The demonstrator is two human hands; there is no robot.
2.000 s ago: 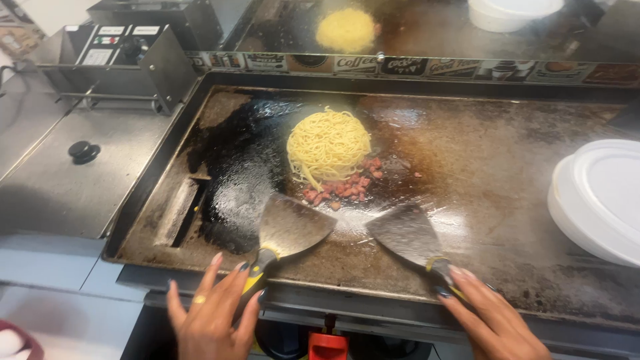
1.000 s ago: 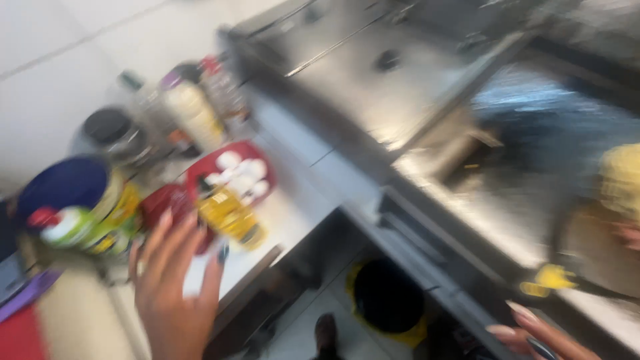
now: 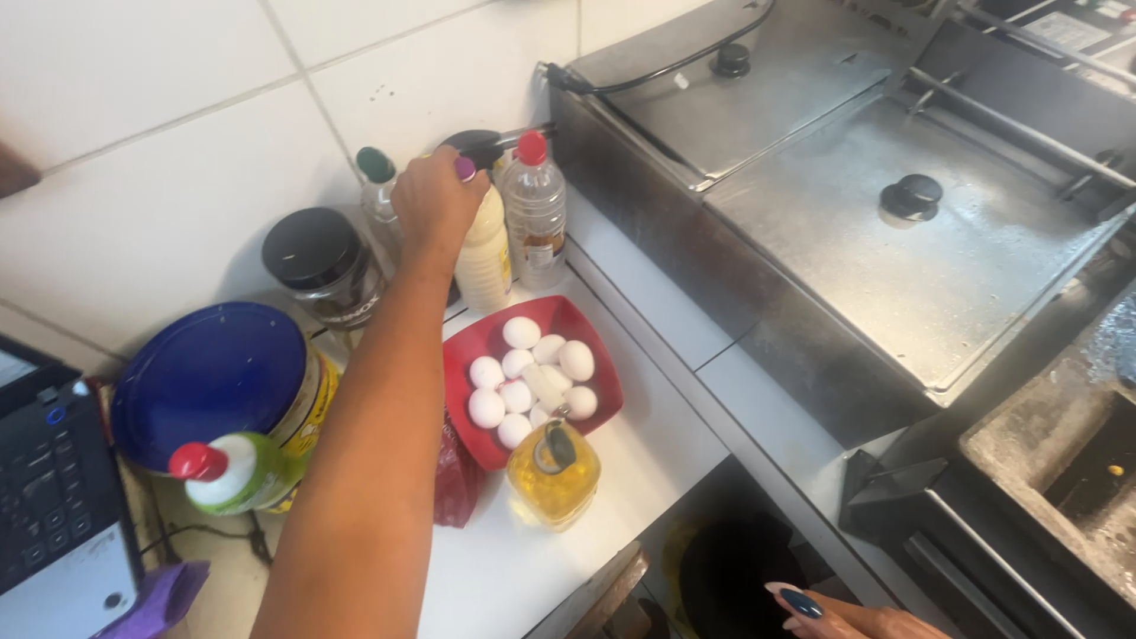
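Observation:
My left hand [image 3: 437, 197] reaches to the back of the white counter, its fingers at the top of a plastic bottle of pale liquid [image 3: 484, 253] with a purple cap; whether they close round its neck is hard to see. Beside it stand a clear bottle with a red cap [image 3: 536, 213] and a green-capped bottle [image 3: 376, 169]. A red square bowl [image 3: 611, 377] of white eggs [image 3: 520, 333] is nearer, with a glass bottle of yellow oil [image 3: 555, 475] in front. At the lower right is my right hand [image 3: 821, 612], partly out of frame; what it holds is not visible.
A black-lidded jar [image 3: 315, 253], a blue-lidded tub [image 3: 213, 382], a green squeeze bottle [image 3: 240, 472] and a laptop [image 3: 58, 497] crowd the left. Steel lids with black knobs [image 3: 781, 240] and the griddle's edge [image 3: 1003, 444] lie right. A dark bin [image 3: 737, 568] stands below.
The view has swung left from the griddle to the counter. My left hand, on a scraper two seconds ago, has let it go and moved to the bottles at the back.

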